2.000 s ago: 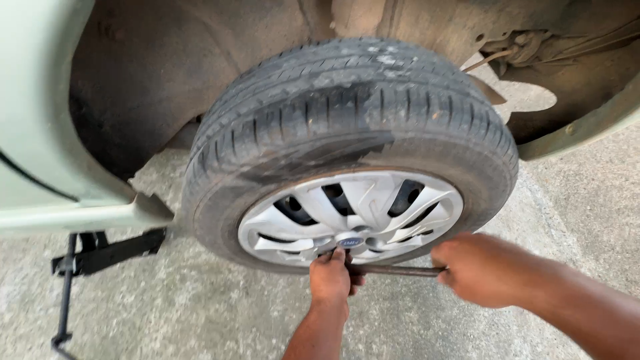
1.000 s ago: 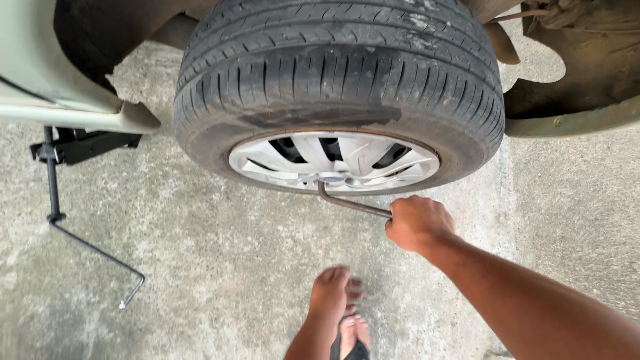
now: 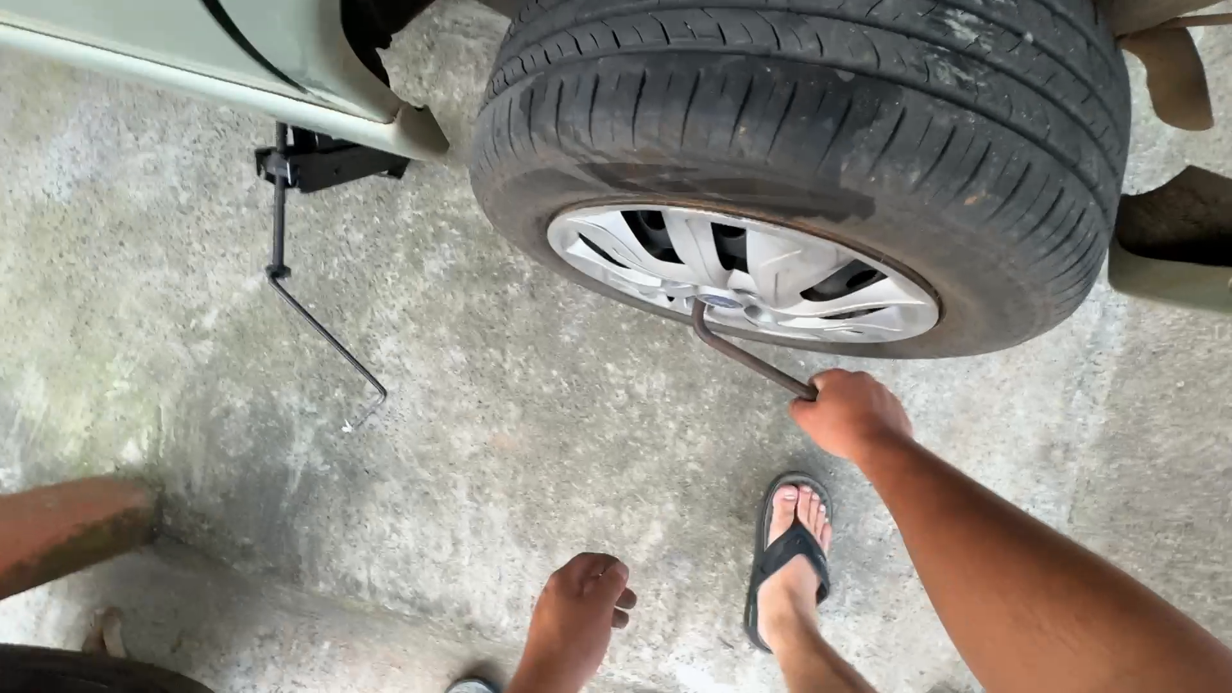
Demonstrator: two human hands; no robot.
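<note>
My right hand (image 3: 852,414) is closed round the free end of a bent metal lug wrench (image 3: 756,364). The wrench's other end meets the silver wheel cover (image 3: 780,260) near its centre; the socket and nut there cannot be made out. Around the cover is a black car tire (image 3: 818,144) with dark wet-looking marks on its sidewall. My left hand (image 3: 580,606) hangs below the wheel over the concrete, fingers loosely curled, apart from the wrench and holding nothing that I can see.
At the left a black scissor jack (image 3: 332,164) stands under the pale green car sill (image 3: 385,120), its crank handle (image 3: 327,332) reaching over the concrete floor. A foot in a black flip-flop (image 3: 794,549) is below my right hand. A rounded black object (image 3: 87,671) fills the bottom left corner.
My left hand has come away from the wrench at the wheel centre and moved down. My right hand keeps hold of the wrench. The view has shifted, showing more floor.
</note>
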